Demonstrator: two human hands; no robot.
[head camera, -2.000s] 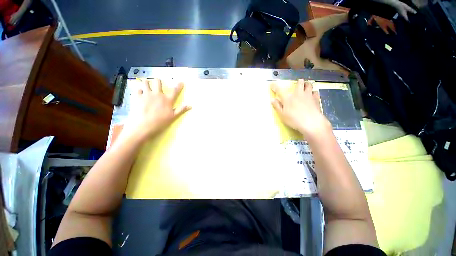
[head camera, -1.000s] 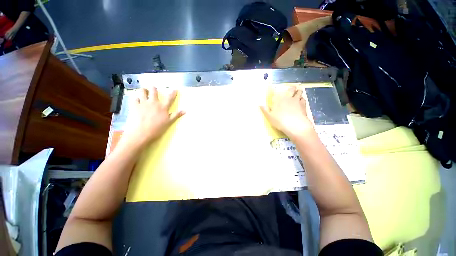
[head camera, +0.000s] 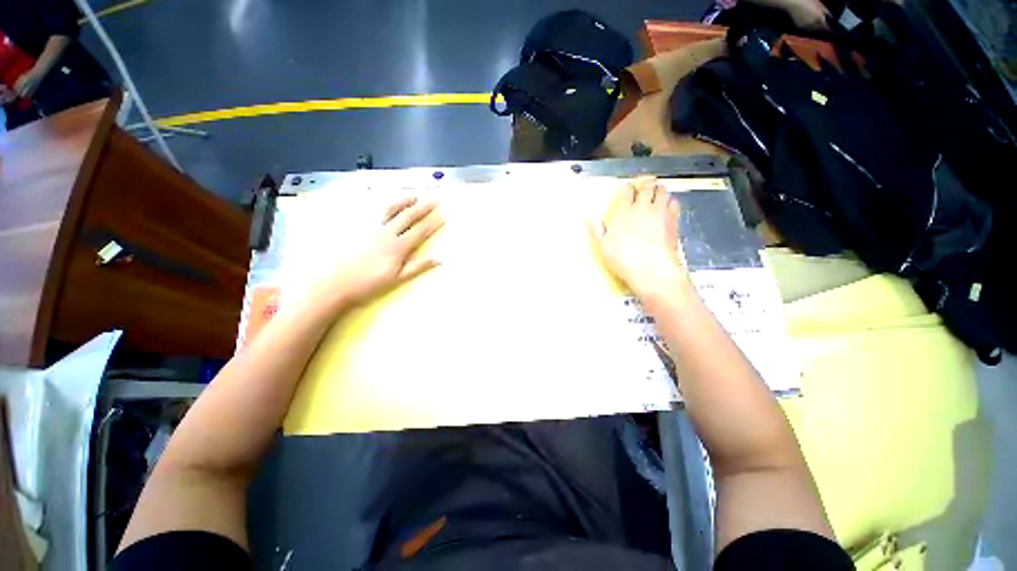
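Observation:
A large yellow cut panel (head camera: 480, 323) lies flat on the pale positioning board (head camera: 730, 323), its middle glaring white. A metal bar (head camera: 507, 173) runs along the board's far edge. My left hand (head camera: 385, 251) rests on the panel's upper left part, palm down, fingers pointing up and right. My right hand (head camera: 641, 234) rests palm down near the panel's upper right, its fingertips close to the bar, fingers close together. Neither hand grips anything that I can see. The glare hides the panel's upper edge.
Yellow cut panels (head camera: 881, 413) are stacked at the right. Black backpacks (head camera: 848, 145) lie at the upper right, another (head camera: 569, 84) beyond the board. A wooden desk (head camera: 156, 245) stands at the left. People's hands and arms show at the upper left and upper right.
My left hand has moved right, away from the panel's upper left corner, and its fingers have drawn closer together. My right hand has stayed near the bar, its fingers now closer together.

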